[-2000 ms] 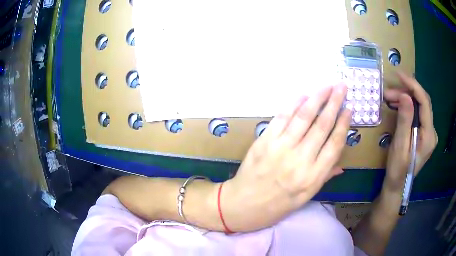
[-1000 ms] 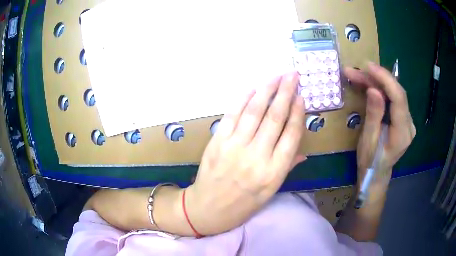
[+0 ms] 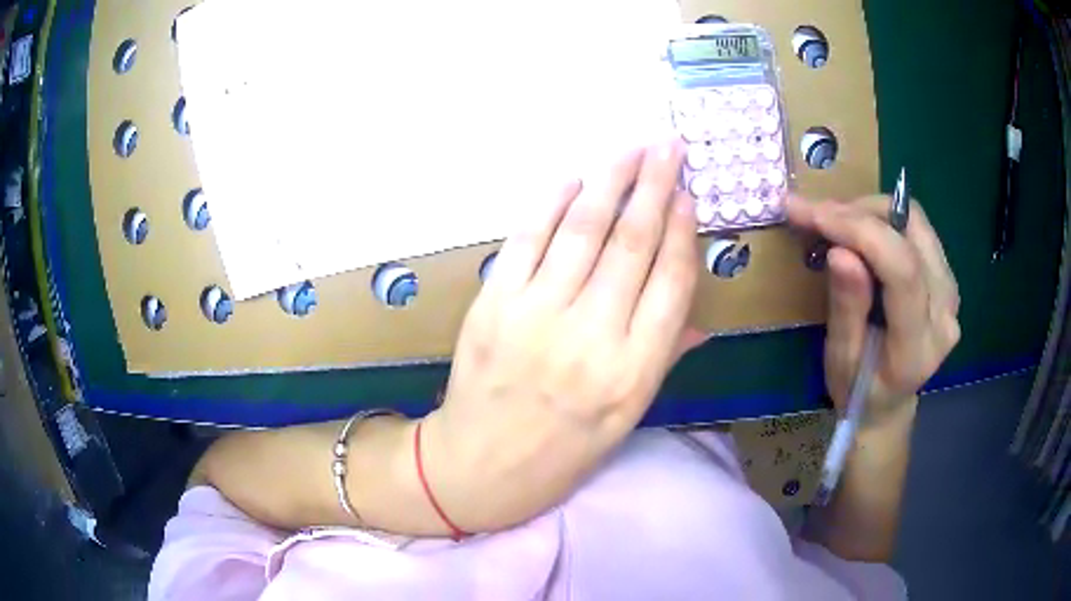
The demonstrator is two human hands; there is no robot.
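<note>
A large white sheet, glared to blank white, lies on the tan perforated board. My left hand lies flat over the sheet's lower right part, its fingertips at the left edge of the pocket calculator. The calculator has a grey display with digits and pale pink round keys. My right hand is just right of the calculator, an index fingertip near its lower right corner. It holds a slim clear pen between the fingers and palm, its tip pointing up.
Silvery and dark round shapes show in the board's holes. A green mat with blue edging lies under the board. A dark thin tool with a white band lies on the mat at right. Brown card with handwriting shows below the mat.
The view has shifted, so sheet, board and calculator appear further left and slightly turned. The pen has tilted in my right hand and its tip now shows above the fingers. My left hand stays on the sheet.
</note>
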